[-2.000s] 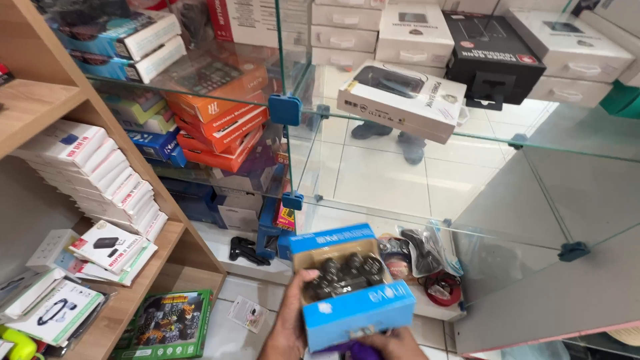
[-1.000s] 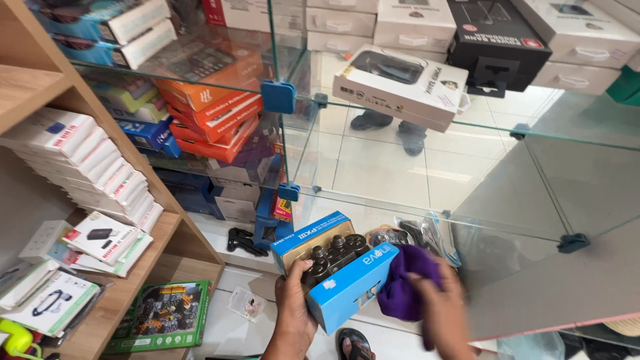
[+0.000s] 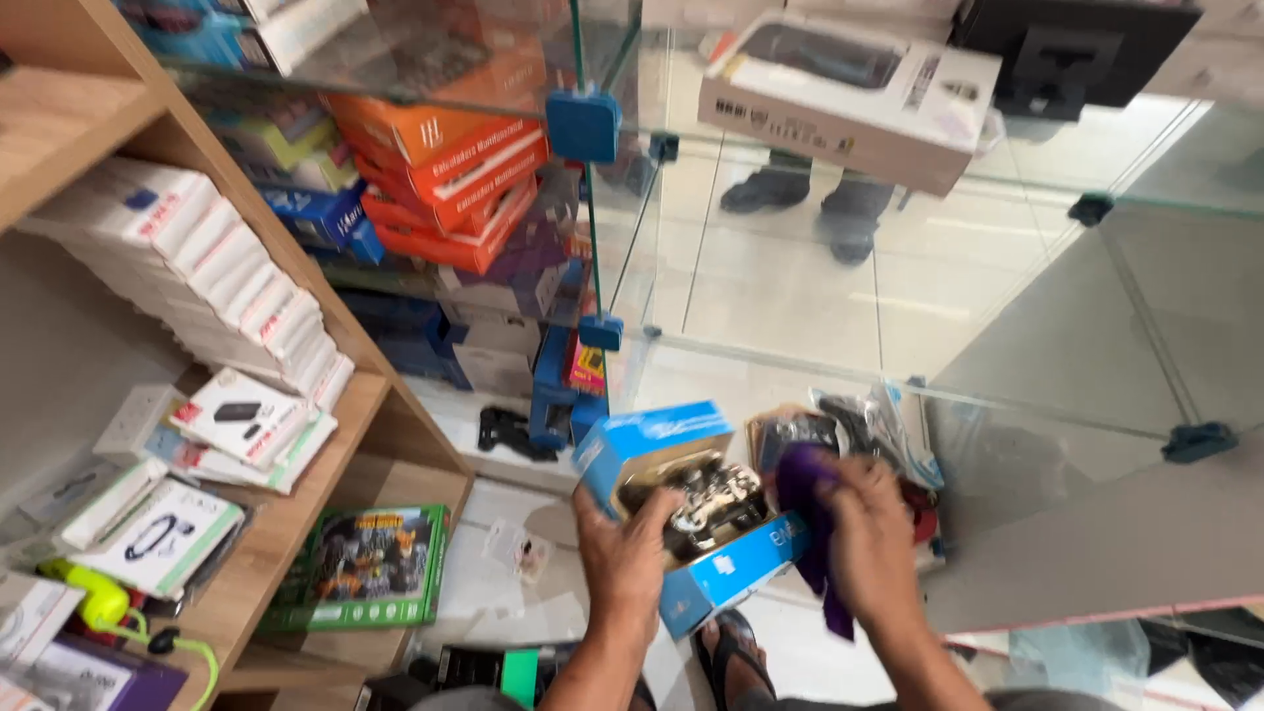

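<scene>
My left hand grips a blue box by its left side, with the thumb over the open front. A black game controller with shiny parts sits inside the box. My right hand, slightly blurred, holds a purple cloth against or close by the box's right end; whether they touch I cannot tell. The cloth hangs down below my fingers.
Glass shelves with blue corner clips hold a white power bank box and orange calculator boxes. At left, a wooden shelf unit carries stacked white boxes and a green box. Bagged items lie beyond my hands.
Two seconds ago both hands were at the box, with the purple cloth low beneath it. The box has since been turned, and the cloth has come up to its right side in my right hand.
</scene>
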